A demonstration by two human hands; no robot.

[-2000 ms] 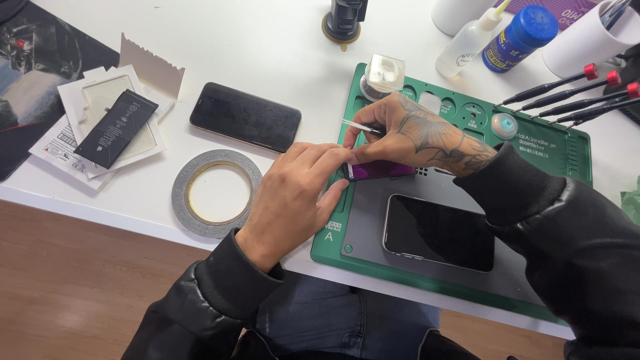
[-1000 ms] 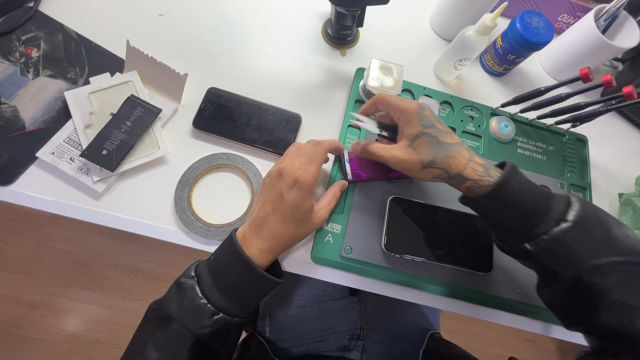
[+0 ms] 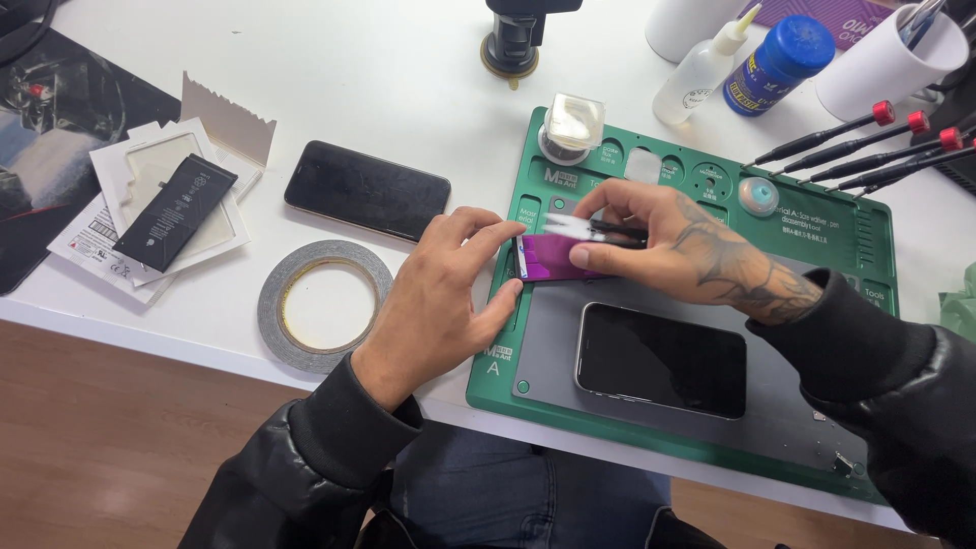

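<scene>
My left hand (image 3: 450, 290) pinches the left end of a flat piece with purple film (image 3: 540, 258) between thumb and index finger. My right hand (image 3: 656, 244) holds tweezers (image 3: 583, 229) with pale tips just above that film, and its fingers hide the piece's right end. Both hands are over a green repair mat (image 3: 496, 381) with a grey centre. A smartphone with a dark screen (image 3: 662, 360) lies on the mat, nearer to me than the purple film. A roll of grey double-sided tape (image 3: 271, 305) lies left of my left hand.
Another dark phone (image 3: 366, 191) lies behind the tape. Further left, a black phone battery (image 3: 177, 212) rests on white packaging. A solder spool (image 3: 563, 145), a dropper bottle (image 3: 694, 80), a blue flux jar (image 3: 778, 65) and several screwdrivers (image 3: 823, 141) stand or lie at the back right. Small parts (image 3: 842, 463) lie near the mat's front right corner.
The tweezers have turned in my right hand, their tips now pointing left over the purple film, of which more shows. My left hand stays at the film's left end.
</scene>
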